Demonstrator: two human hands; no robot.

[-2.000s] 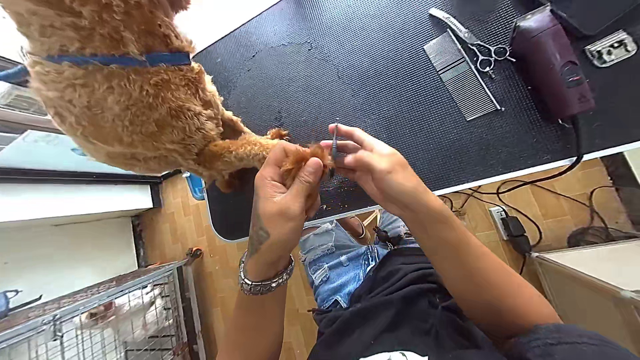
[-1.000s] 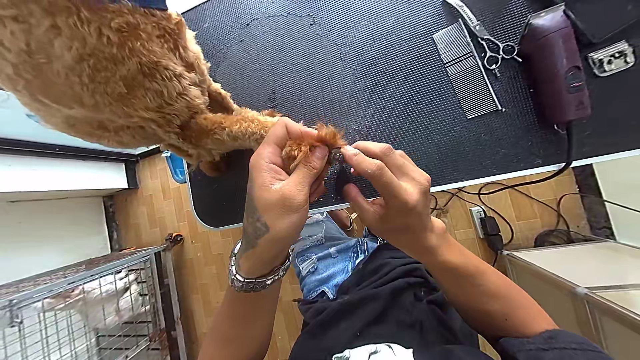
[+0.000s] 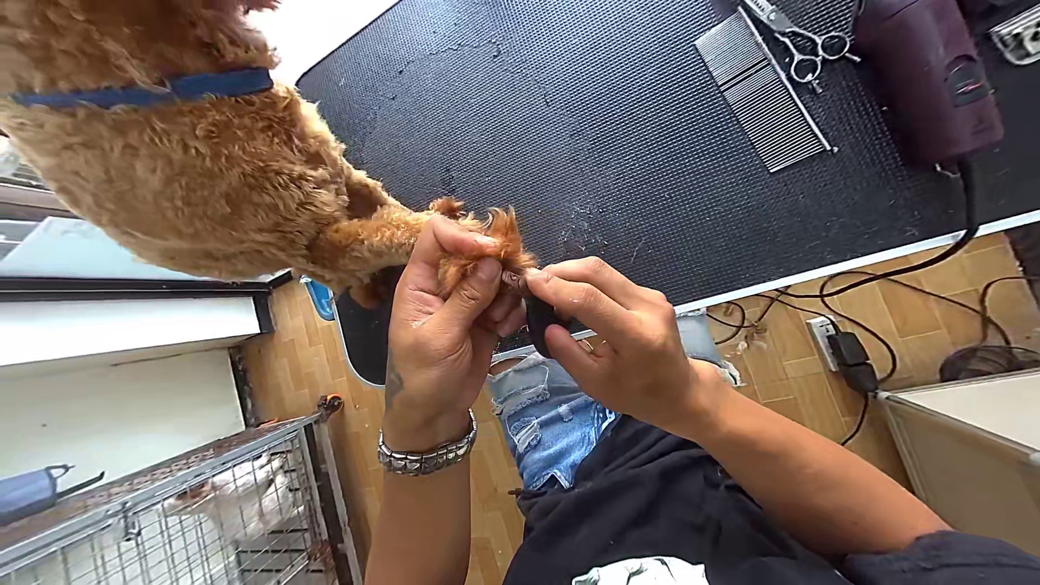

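A curly brown dog (image 3: 219, 179) with a blue strap (image 3: 187, 86) stands at the upper left, one leg stretched toward me. My left hand (image 3: 451, 317) grips the dog's paw (image 3: 505, 242), thumb and fingers pressed into the reddish fur. Close against the paw, my right hand (image 3: 621, 325) pinches a small dark tool (image 3: 543, 321); its kind and its tip are largely hidden by the fingers.
On the black ribbed grooming table (image 3: 585, 146) lie a metal comb (image 3: 762, 93), scissors (image 3: 800, 45), a purple corded clipper (image 3: 930, 81) and a clipper blade (image 3: 1020, 36). Cables (image 3: 886, 349) trail over the floor. A wire cage (image 3: 187, 512) holding a white animal stands at lower left.
Two seconds ago my right hand held the tool upright above the paw; now the hand is turned over, with the dark tool low beside the paw. My left hand keeps its hold.
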